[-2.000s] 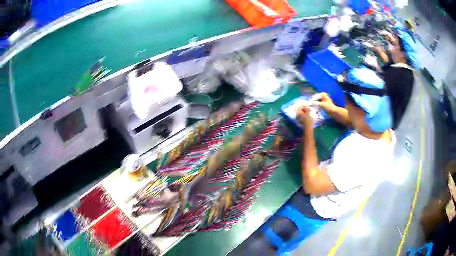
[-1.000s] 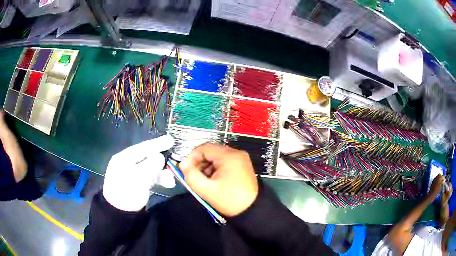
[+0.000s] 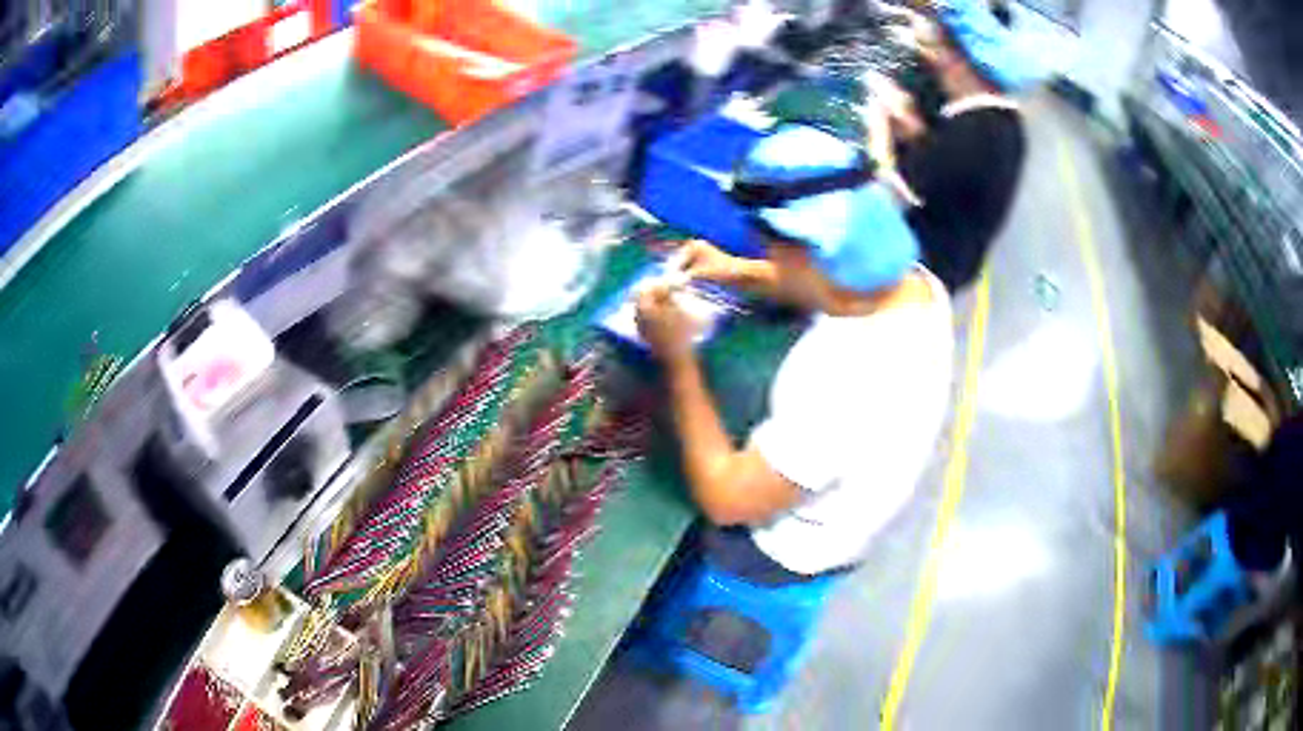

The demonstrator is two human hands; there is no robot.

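Neither of my hands is in the picture. The harness stack (image 3: 479,536) lies in overlapped rows on the green bench, in the lower left, with multi-colour wires and dark red ends. The sorting tray (image 3: 215,703) is cut off at the bottom left edge; a dark red cell and pale cells show. A small round container (image 3: 243,580) with a pale top stands at the tray's corner. The picture is blurred.
A white-grey bench machine (image 3: 265,443) stands behind the stack. A clear plastic bag (image 3: 529,264) lies beyond. A seated worker in a white shirt (image 3: 857,414) works at a blue tray (image 3: 623,317). Blue bin (image 3: 700,179), orange crate (image 3: 460,60), blue stool (image 3: 743,628), another blue-capped person behind.
A second ago both my hands were over the tray with wires between them. Now the view has swung right, my hands are out of the picture, and the neighbouring worker is near the centre.
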